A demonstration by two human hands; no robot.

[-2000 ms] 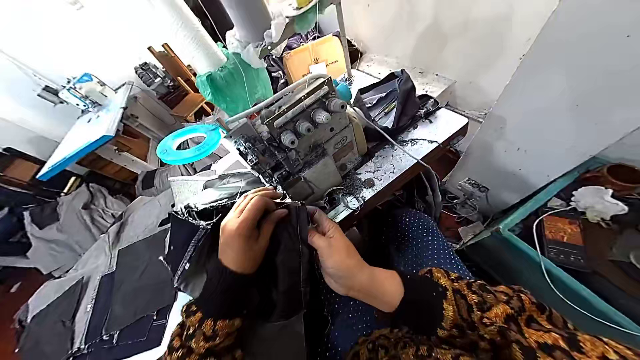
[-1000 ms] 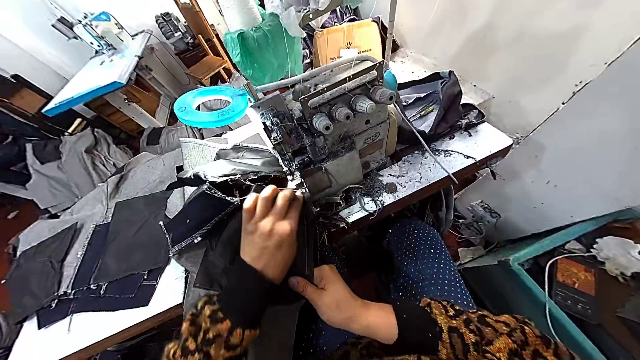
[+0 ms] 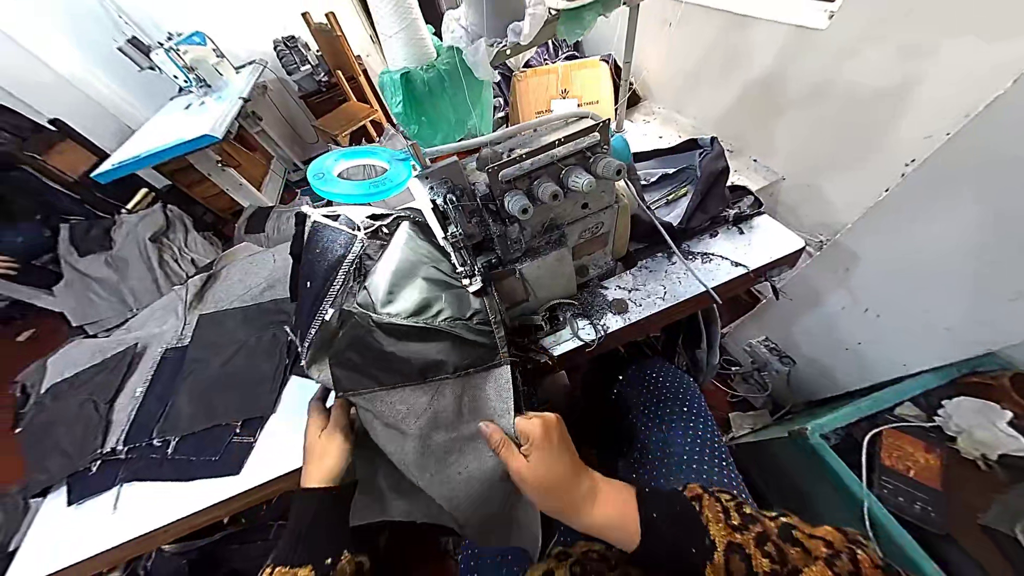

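Observation:
A grey denim garment piece [image 3: 448, 424] with a shiny dark lining hangs from the needle area of an industrial overlock sewing machine [image 3: 552, 216]. My right hand [image 3: 560, 472] pinches the right edge of the denim below the machine, thumb on top. At the left edge of the same piece is my left hand [image 3: 326, 438], its fingers partly behind the cloth. The piece's right edge runs up to the presser foot [image 3: 472, 282]. Left of the lining, a dark panel [image 3: 320, 280] shows a white overlocked seam.
Denim pieces [image 3: 232, 360] lie on the white table at left. A blue ring [image 3: 360, 174] is behind the machine's left side. Lint covers the machine table [image 3: 704, 264], where dark cloth lies behind. A teal-edged bin [image 3: 848, 472] holds a phone [image 3: 910, 472]. At far left, a person's hand shows.
Both hands have moved down from near the presser foot, and my left hand is now at the cloth's left edge. The cloth is spread out, with its grey face and shiny lining showing.

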